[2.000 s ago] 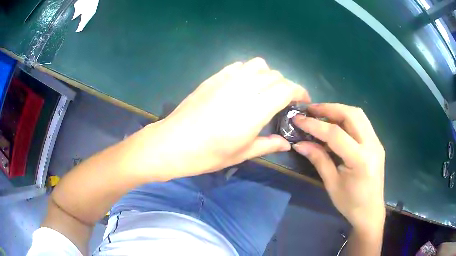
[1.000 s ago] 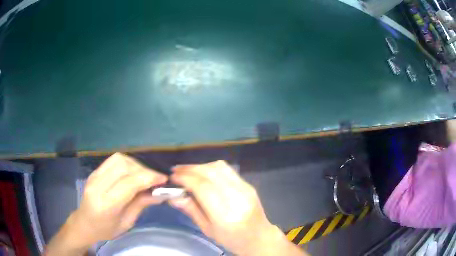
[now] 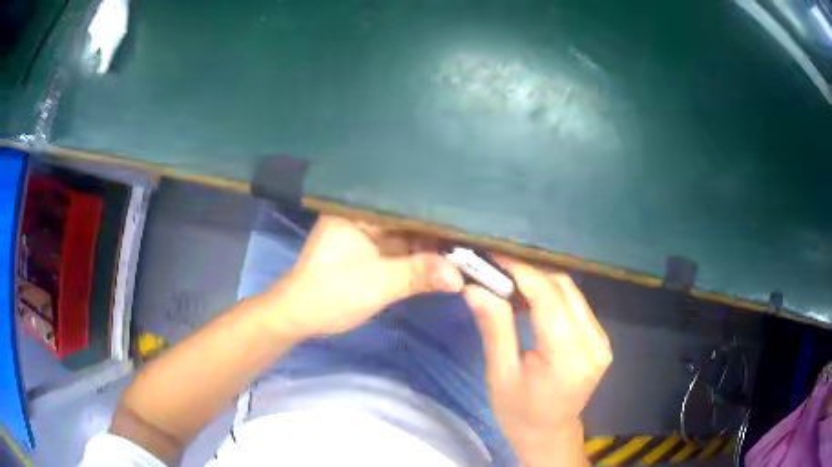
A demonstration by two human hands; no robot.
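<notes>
A small unit (image 3: 483,272) with a pale, shiny edge and a darker side is held between my two hands, just at the front edge of the green bench (image 3: 383,109). My left hand (image 3: 365,274) comes from the left, its thumb and fingers at the unit's left end. My right hand (image 3: 543,342) grips the unit's right end between thumb and fingers. The fingers hide part of the unit, and its faces are blurred.
A torn white scrap (image 3: 108,35) and a clear tape strip (image 3: 46,114) lie on the bench at upper left. Black tape patches (image 3: 279,179) sit on its wooden edge. A red bin (image 3: 80,274) is below left. Pink cloth (image 3: 798,433) shows at lower right.
The view has swung back left, so the scrap and red bin show again. The unit remains between my hands, with its pale edge now slanting down to the right.
</notes>
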